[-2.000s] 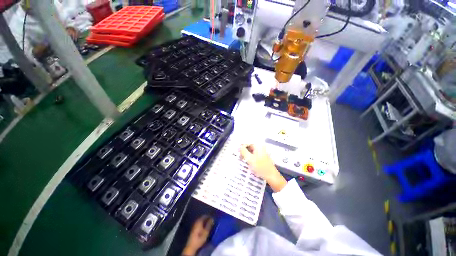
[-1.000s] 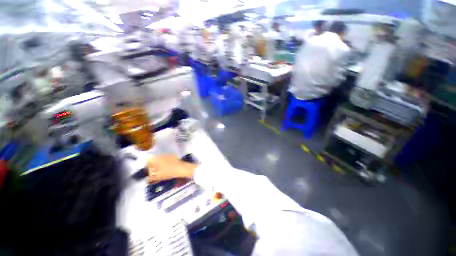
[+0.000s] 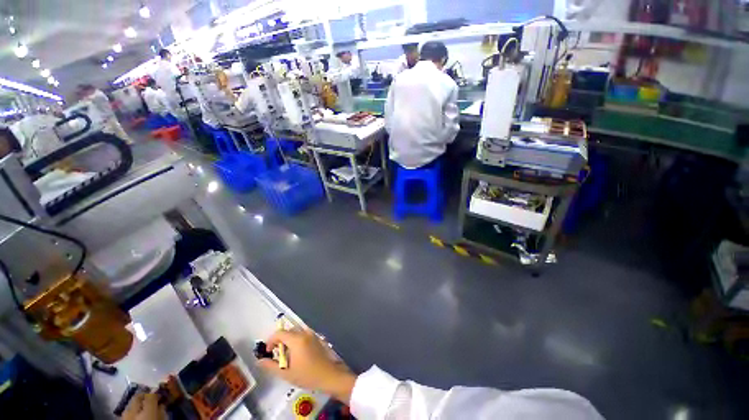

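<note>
My right hand (image 3: 308, 361), white-sleeved, is over the white machine bed at the lower centre. Its fingers grip a short tan stick (image 3: 282, 355), and a small black part (image 3: 263, 350) shows at the fingertips. The orange-and-black fixture (image 3: 219, 392) lies left of it, with a raised black block on its far side. My left hand (image 3: 144, 407) is at the bottom edge, cut off, against the left end of the fixture; what its fingers hold cannot be made out. The orange-gold machine head (image 3: 82, 324) hangs above and left of the fixture.
A silver metal fitting (image 3: 209, 277) stands on the bed beyond the fixture. A red button in a yellow ring (image 3: 304, 406) is at the front edge, below my right hand. A seated person (image 3: 421, 111), blue bins (image 3: 287, 189) and a wheeled cart (image 3: 513, 205) are across the aisle.
The view has swung right and up; the black trays have left it. My right hand has moved off the fixture to its right. My left hand now shows at the fixture.
</note>
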